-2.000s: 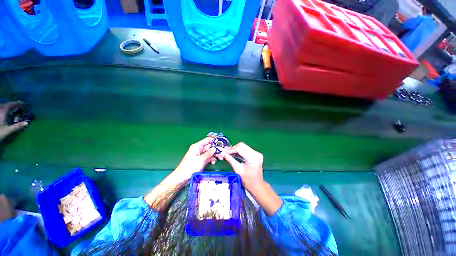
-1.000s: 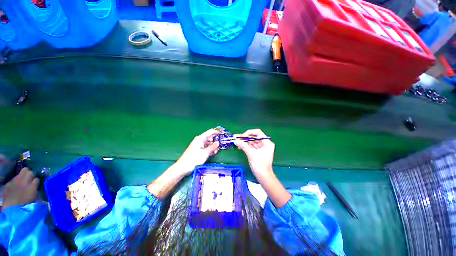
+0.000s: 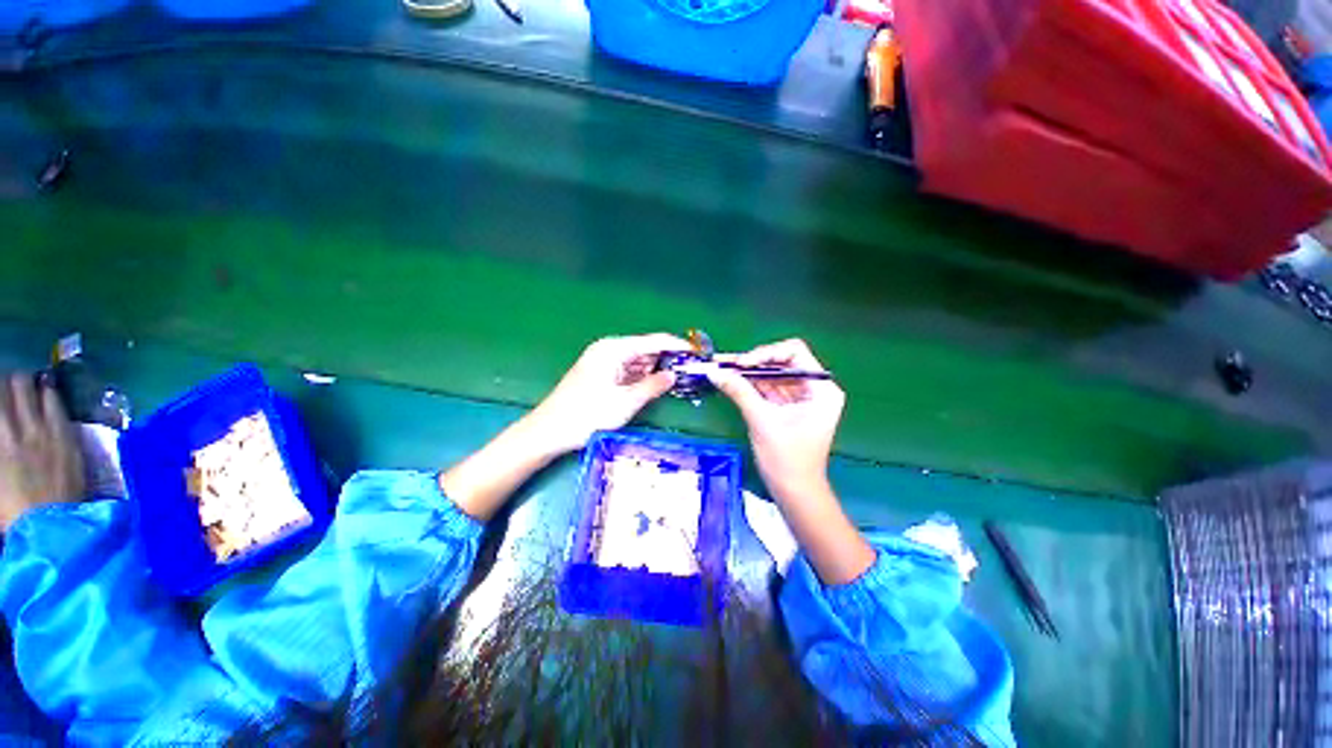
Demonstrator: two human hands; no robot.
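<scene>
My left hand (image 3: 611,383) holds a small round electronic unit (image 3: 687,376) over the near edge of the green belt. An orange-gold tab (image 3: 700,344) sticks up from the unit's far side. My right hand (image 3: 790,415) grips dark tweezers (image 3: 782,373), which lie level with their tips at the unit. Fingers partly hide the unit, and I cannot tell what the tips touch. A blue bin (image 3: 650,598) with beige-white pads (image 3: 643,514) stands just below my hands.
A second blue bin (image 3: 173,514) stands left, near another person's hand (image 3: 37,456). Right are a dark pointed tool (image 3: 1020,577), crumpled clear film (image 3: 942,542) and stacked trays (image 3: 1253,614). Beyond the belt (image 3: 438,278) are red crates (image 3: 1110,132) and an orange-handled tool (image 3: 882,73).
The view has tipped down. Since the earliest frame, tweezers have appeared in my right hand at the unit. My left hand keeps the unit. The neighbour's hand has moved beside the left bin.
</scene>
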